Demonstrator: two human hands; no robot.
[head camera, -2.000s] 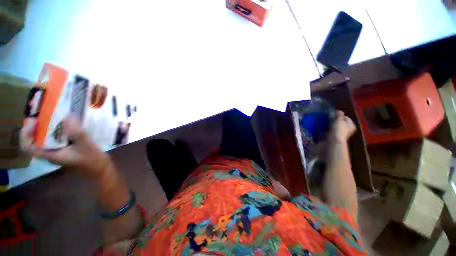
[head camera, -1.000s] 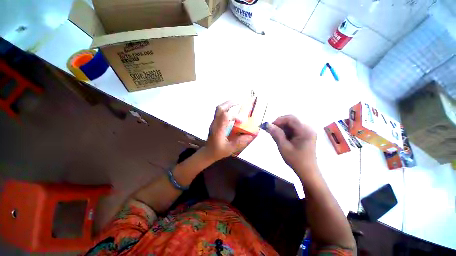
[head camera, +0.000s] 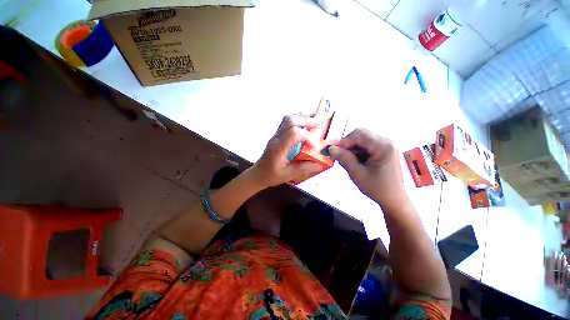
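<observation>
My left hand is closed around an orange and white retail box near the table's front edge. The box's hang tab points up and away from me. My right hand is at the box's right side, thumb and fingers pinched on a small dark item that touches the box. What the item is cannot be told. Much of the box is hidden by my left hand.
A shipping carton and tape rolls are at the left. Blue nippers and a red-labelled bottle are at the back. Orange boxes and a phone are at the right. An orange stool stands lower left.
Two seconds ago my right hand was in the parts carton and my left held a box far left. Since one second ago, my right fingertips have moved in against the box.
</observation>
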